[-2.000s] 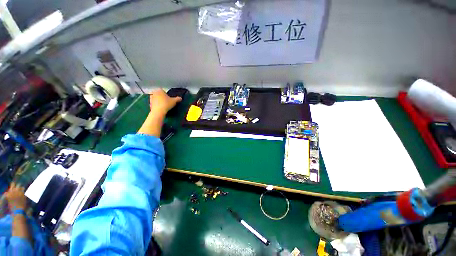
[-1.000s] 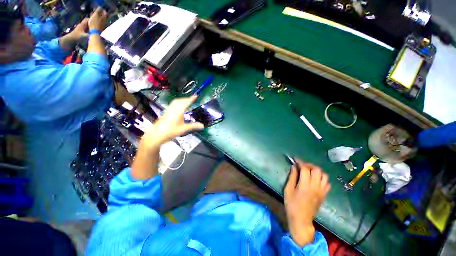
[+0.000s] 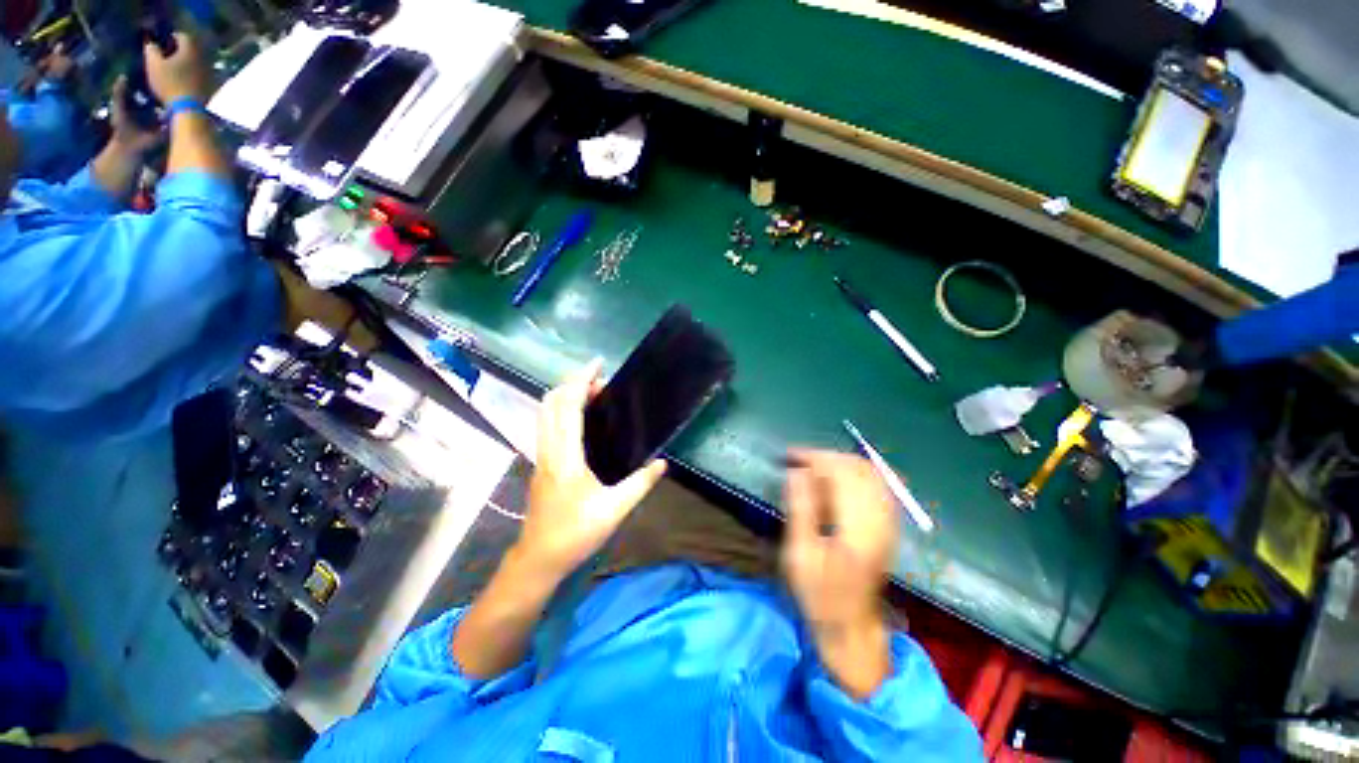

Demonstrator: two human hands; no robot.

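My left hand holds a glossy black phone by its lower left side, tilted above the front edge of the green mat. My right hand is to the right of the phone, blurred, with its fingers curled; whether it holds anything small cannot be told. Silver tweezers lie on the mat just right of my right hand.
A blue pen, marker pen, gold-brown bits, pale ring, dropper bottle, orange flex cable and parts cup lie on the mat. A gridded black tray is left; a red crate is lower right. A blue-coated person sits left.
My left hand has taken hold of the black phone and brought it toward my lap. My right hand has moved left; the tweezers now lie on the mat. The view has shifted.
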